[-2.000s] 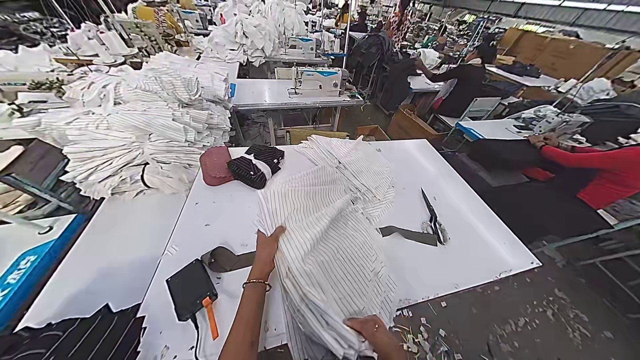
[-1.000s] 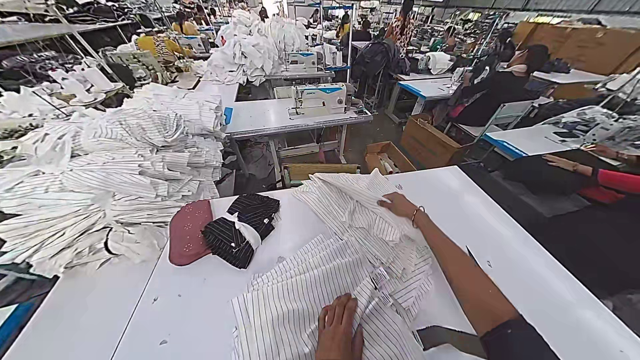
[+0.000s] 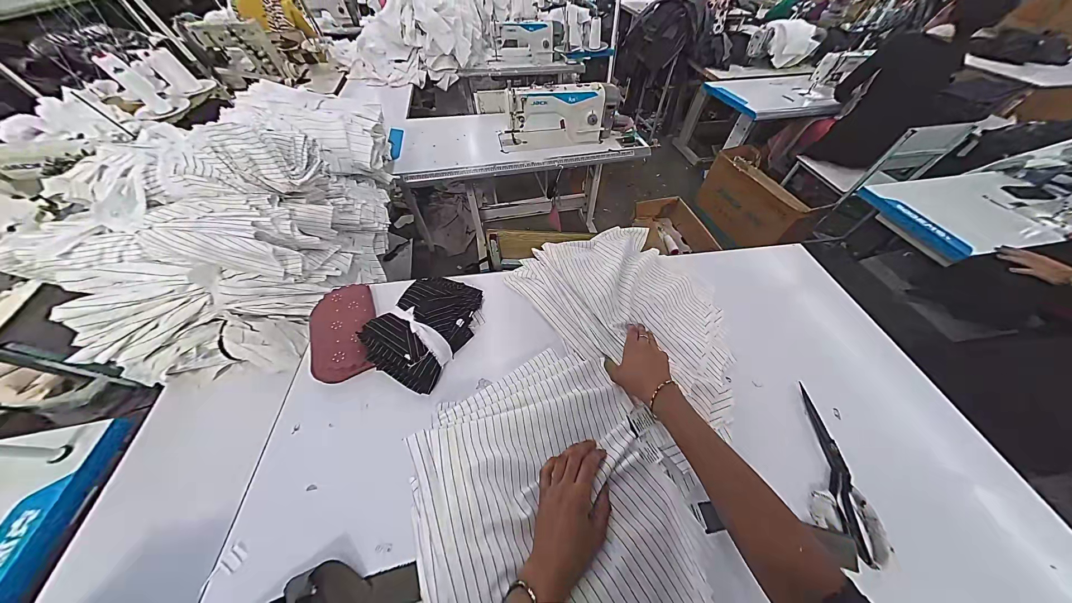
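Before me on the white table (image 3: 779, 301) lies a stack of white pinstriped fabric pieces (image 3: 486, 469). My left hand (image 3: 572, 507) rests flat on this stack, fingers close together. Against its upper right edge, my right hand (image 3: 641, 364) touches the cloth where a second fanned stack of the same fabric (image 3: 586, 285) begins; whether it pinches a piece is unclear. Small labels with writing (image 3: 643, 423) show between the hands. A bundle of black pinstriped fabric tied with a white strip (image 3: 423, 331) lies beside a dusty-red case (image 3: 341, 333).
Black-bladed scissors (image 3: 837, 469) lie at the table's right, partly over a dark strip (image 3: 825, 544). A tall heap of striped fabric (image 3: 226, 218) stands at left. Beyond the table are a sewing machine (image 3: 557, 115) and cardboard boxes (image 3: 745, 197). A seated person (image 3: 909, 92) works at the back right.
My right hand has moved back from the far fanned stack towards the near one. My left hand remains on the near stack. The scissors, mostly hidden a second ago, show again.
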